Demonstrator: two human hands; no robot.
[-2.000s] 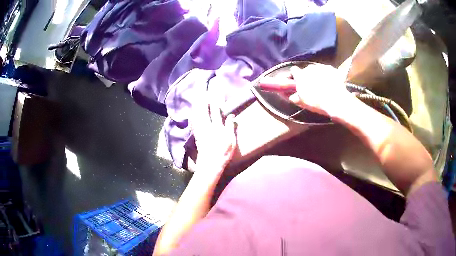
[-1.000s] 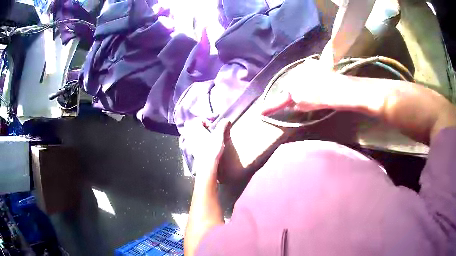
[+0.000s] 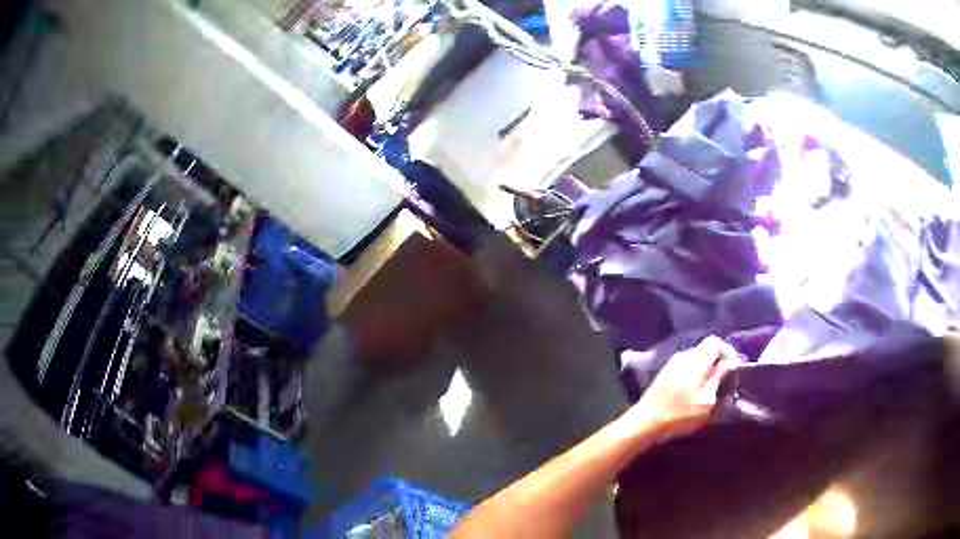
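Note:
My left hand [image 3: 690,384] reaches in from the bottom centre, its fingers closed on the edge of a purple garment [image 3: 821,374]. The held part looks dark, with a fairly straight upper edge running right from my fingers. Beyond it, crumpled purple cloth [image 3: 674,232] is heaped, partly washed out by glare. I cannot make out my right hand; a bright blurred patch at the lower right is unclear. The iron does not show.
A blue plastic crate [image 3: 395,511] stands on the floor at the bottom. A brown cardboard box [image 3: 405,279] stands further off, left of the cloth. Cluttered shelves [image 3: 158,305] fill the left side. A pale table [image 3: 505,132] with cords stands beyond.
The view has swung left, bringing shelves into sight. My left hand, earlier resting on the board beside the garment, now grips its edge. My right hand and the iron have left the clear view.

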